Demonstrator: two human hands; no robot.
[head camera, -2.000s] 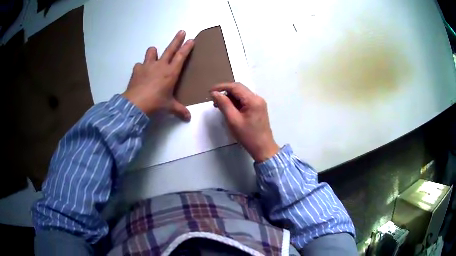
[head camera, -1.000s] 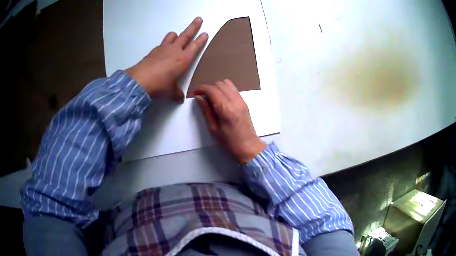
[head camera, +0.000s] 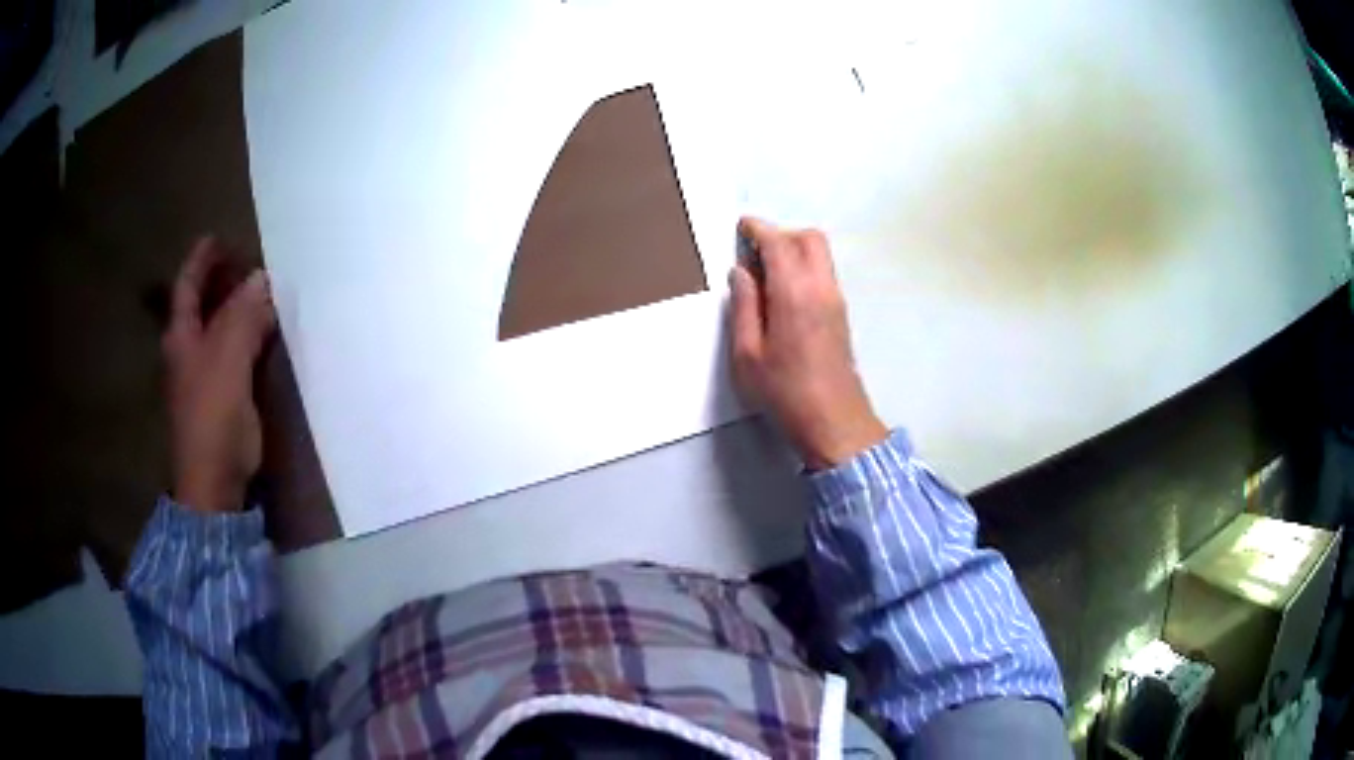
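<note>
The white card template (head camera: 401, 223) lies on the table in front of me. Flat brown fabric (head camera: 602, 223) shows through its window, which has one curved side. My left hand (head camera: 216, 364) is at the template's left edge, over the brown fabric pieces (head camera: 119, 401); its fingers are bent and blurred, and I cannot tell whether they grip anything. My right hand (head camera: 795, 327) is curled beside the template's right side, level with the lower part of the window. A small thin marking stick shows faintly between its thumb and index finger, mostly hidden.
The white table (head camera: 1039, 371) has a yellow-brown stain (head camera: 1077, 201) at right and a small dark mark above it to the left. Its rounded edge runs down toward my right sleeve. A cardboard box (head camera: 1255, 579) stands below at the lower right. Dark cloth pieces lie at the upper left.
My left hand has left the window's curved side and moved left to the template's outer edge. My right hand has moved from the window's lower edge to the right. The whole window is uncovered.
</note>
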